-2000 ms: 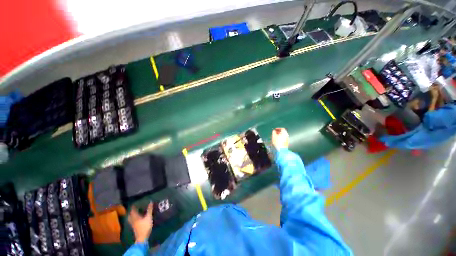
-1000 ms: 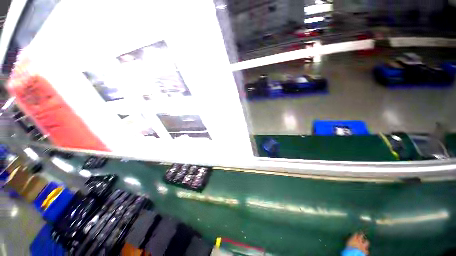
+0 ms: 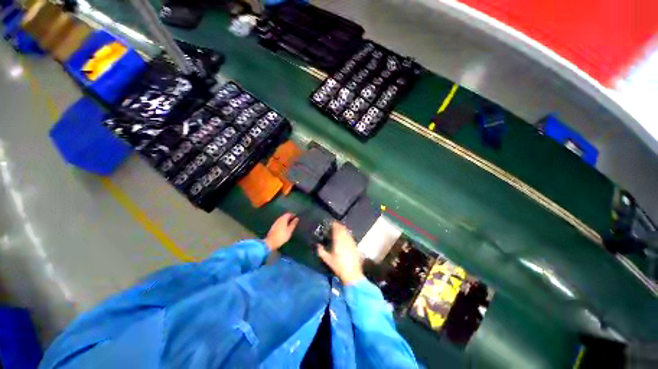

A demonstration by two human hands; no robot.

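Note:
A dark fixture block (image 3: 306, 225) lies at the near bench edge, between my two hands. A small black module with pale spots (image 3: 322, 230) is at its right part. My left hand (image 3: 281, 230) is at the block's left edge; whether it grips the block is unclear. My right hand (image 3: 340, 252) is at the block's right side, thumb and forefinger apart beside the module, with no grip visible. Thick grey blocks (image 3: 343, 189) stand just behind, with orange fixture plates (image 3: 261, 184) to their left. A large blister tray of parts (image 3: 224, 144) lies farther left.
A white sheet (image 3: 379, 238) and patchwork stacks (image 3: 438, 292) lie right of my right hand. A red stick (image 3: 410, 222) lies behind them. A second parts tray (image 3: 366, 86) lies across the bench. Blue bins (image 3: 104, 66) stand at far left. Yellow tape (image 3: 445, 104) crosses the far strip.
The view swung left and up, then back down to the near bench. My right hand has come from the right of the patchwork stacks to the fixture block. Both hands are now at the block.

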